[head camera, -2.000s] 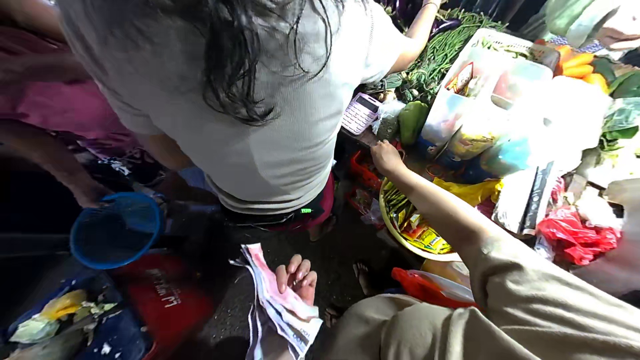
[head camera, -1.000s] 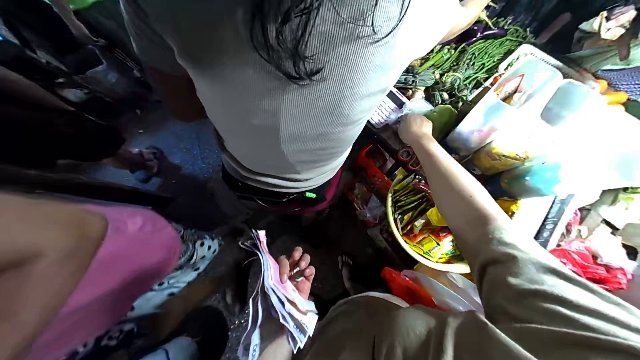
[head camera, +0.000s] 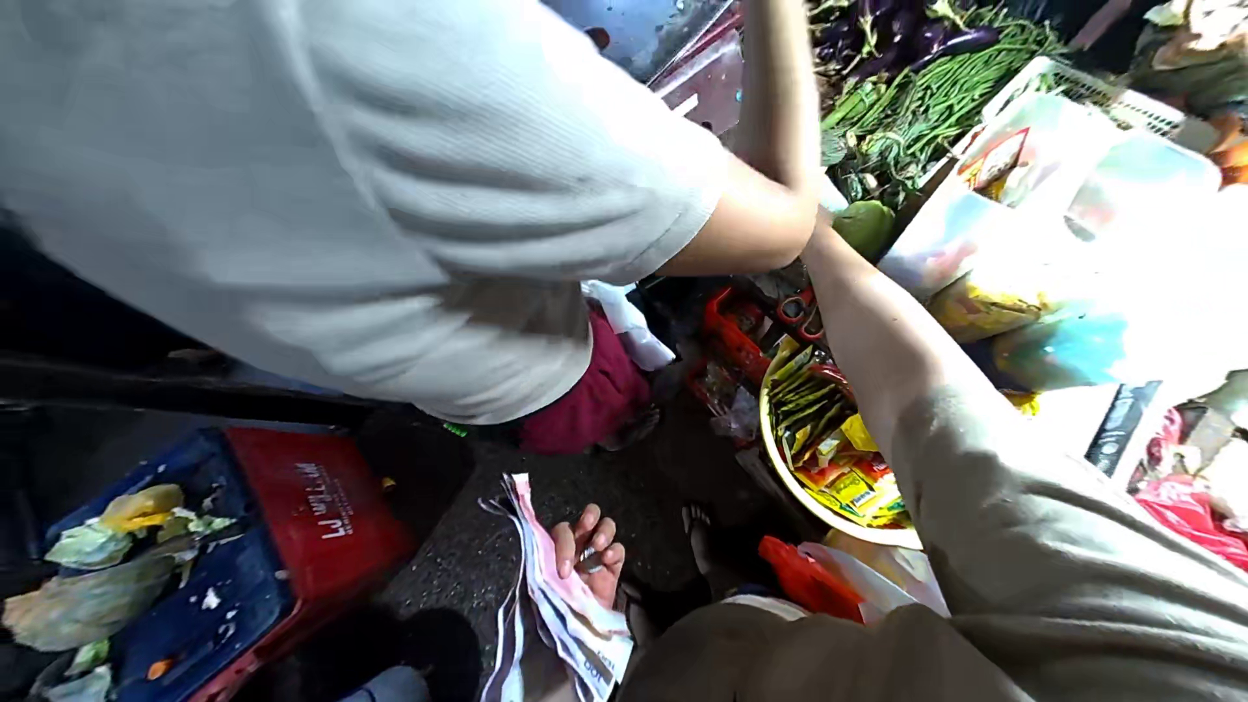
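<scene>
At the bottom centre, my left hand (head camera: 590, 556) is closed around a folded sheaf of banknotes (head camera: 556, 604), which fans out to its left. My right arm reaches up and forward from the right; its hand is hidden behind the bent elbow of a person in a grey ribbed shirt (head camera: 439, 175). Beside that elbow lies a green vegetable (head camera: 864, 229). Below my right forearm is a round yellow-rimmed basket (head camera: 780, 458) full of small seasoning packets (head camera: 848, 478).
Long green beans (head camera: 951, 102) and eggplants (head camera: 960, 44) lie at the top right, near a white plastic basket (head camera: 1121, 102) and filled plastic bags (head camera: 1053, 244). A red crate (head camera: 322, 507) and a blue lid with vegetable scraps (head camera: 234, 585) stand lower left. An orange-red bag (head camera: 809, 580) is at my knees.
The person in grey has shifted, and their arm now covers my right hand, which was by a calculator earlier. My left hand keeps the banknotes. The person in pink is out of view.
</scene>
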